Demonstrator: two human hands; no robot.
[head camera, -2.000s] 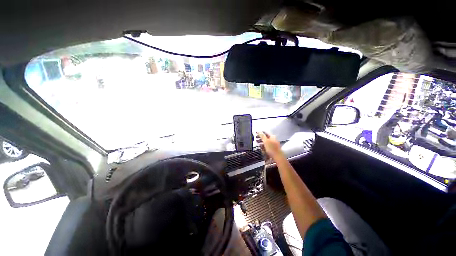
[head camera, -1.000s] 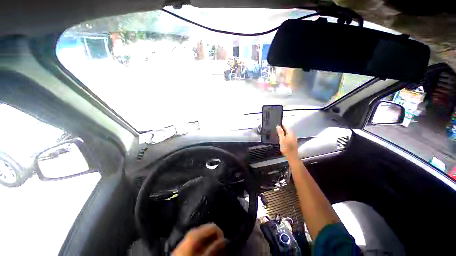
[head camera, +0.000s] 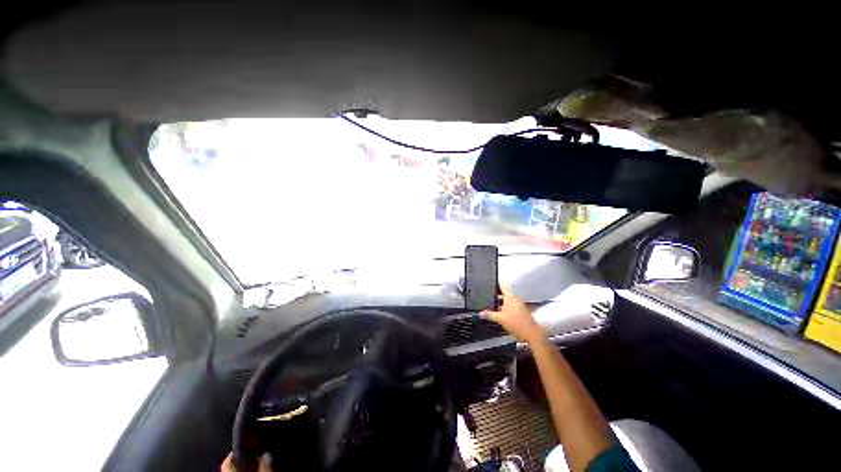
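The smartphone stands upright on the dash top, its screen pale grey. My right hand is at its lower right edge, the arm stretched forward, with fingers at the phone's side and bottom. Whether the fingers grip it or only touch it cannot be told. The holder behind the phone is mostly hidden. My left hand is at the lower left rim of the black steering wheel, cut off by the bottom edge, with fingers around the rim. The wheel is turned, its hub dark.
A rear-view mirror hangs at the top. A crumpled pale bundle lies on the left dash. A dark car stands outside left beside the wing mirror. Outside right are a blue drinks fridge and a yellow one.
My left hand has moved from in front of the wheel to its lower left rim. My right hand has moved to the phone's lower edge. The wheel has turned and the outside scene has shifted.
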